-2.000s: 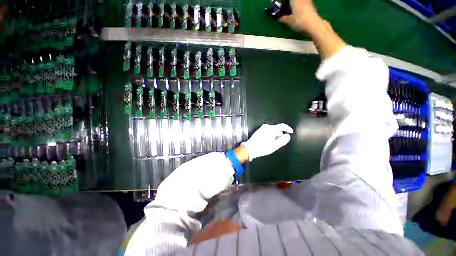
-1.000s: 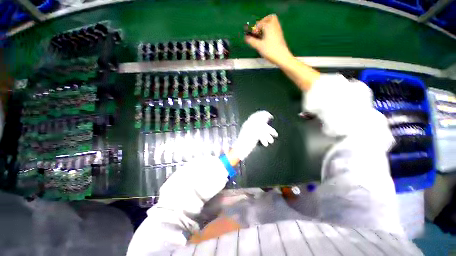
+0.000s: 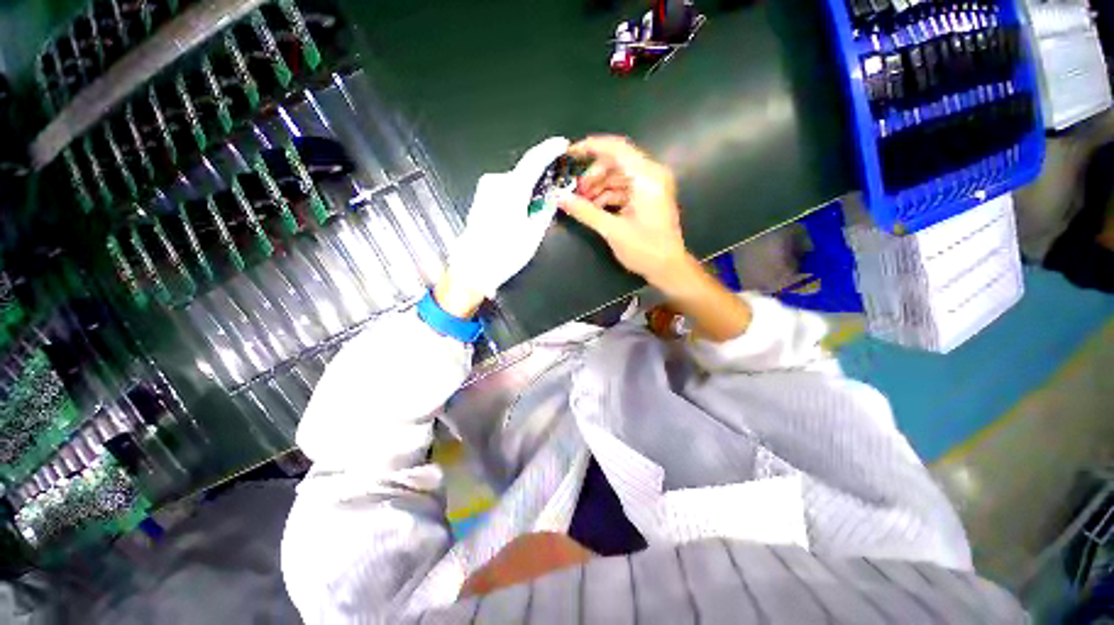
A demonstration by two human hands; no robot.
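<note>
My left hand (image 3: 503, 226), in a white glove with a blue wrist band, and my bare right hand (image 3: 638, 210) meet above the green mat near the bench's front edge. Between their fingertips they hold a small electronic subassembly (image 3: 558, 181), dark with a bit of green. The fingers hide much of it. A clear tray (image 3: 287, 299) lies to the left. Green circuit boards (image 3: 208, 232) stand in rows in it, and its nearer slots show no boards.
Small black and white parts with red bits (image 3: 648, 37) lie on the mat (image 3: 745, 110) beyond my hands. A blue bin (image 3: 873, 183) of black parts is at the right, a white stack (image 3: 947, 275) beside it. A brown bottle (image 3: 667, 322) is at the bench edge.
My right hand has come back from the far side of the bench to my left hand, and both now hold the subassembly. The view has turned and shifted.
</note>
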